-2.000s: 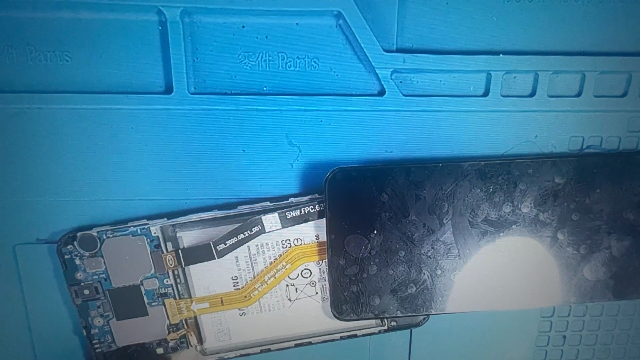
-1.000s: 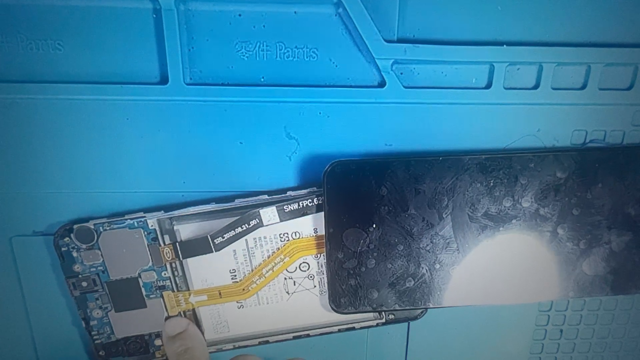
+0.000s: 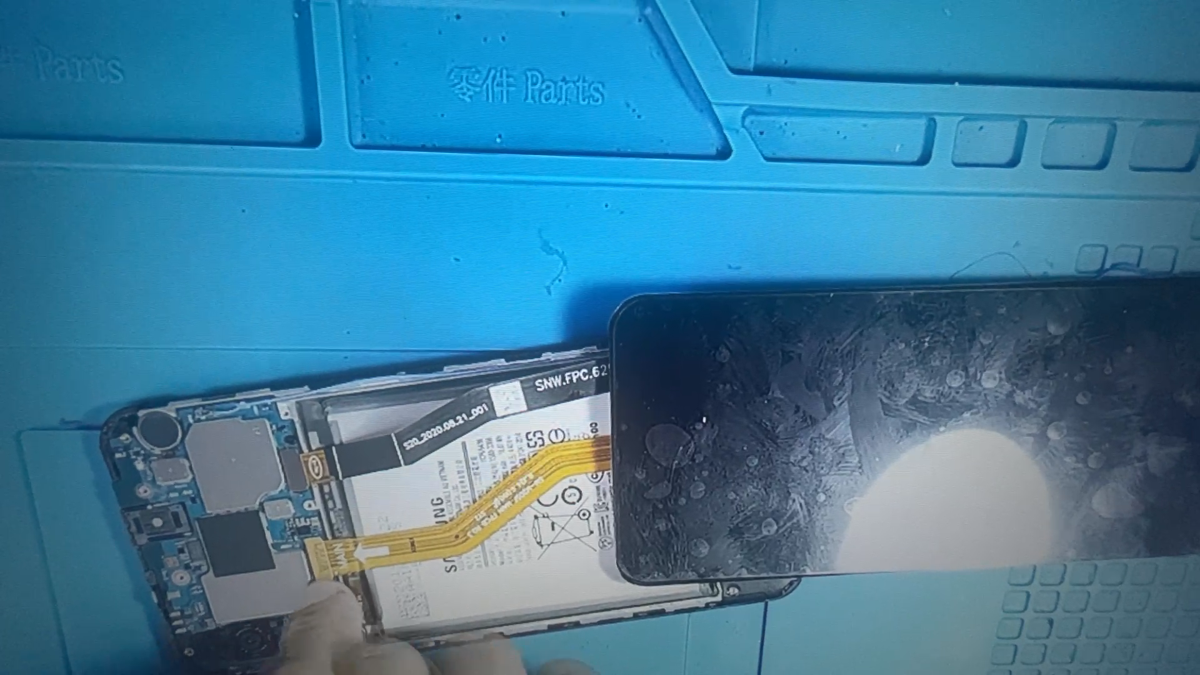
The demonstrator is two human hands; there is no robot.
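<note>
An opened smartphone (image 3: 239,553) lies at the lower left, its circuit board, white battery (image 3: 441,581) and frame exposed. A yellow flex cable (image 3: 497,511) and a black flex cable (image 3: 441,436) run over the battery toward a black display panel (image 3: 750,450), which overlaps the phone's right end. Bare fingers of what looks like my right hand (image 3: 375,647) enter from the bottom edge. One fingertip is at the yellow cable's left connector end; the others are by the phone's lower edge. Most of this hand is out of frame. My left hand is not in view.
A blue silicone repair mat (image 3: 375,253) lies under everything. Molded parts trays (image 3: 534,84) and small square compartments (image 3: 1078,145) run along the top. A grid of small raised squares (image 3: 1097,609) is at the lower right, below the display panel.
No hand shows two seconds ago. Fingers have since come in from the bottom edge to the yellow cable's connector end, with more of them in view now. The phone and display panel look nearly unmoved.
</note>
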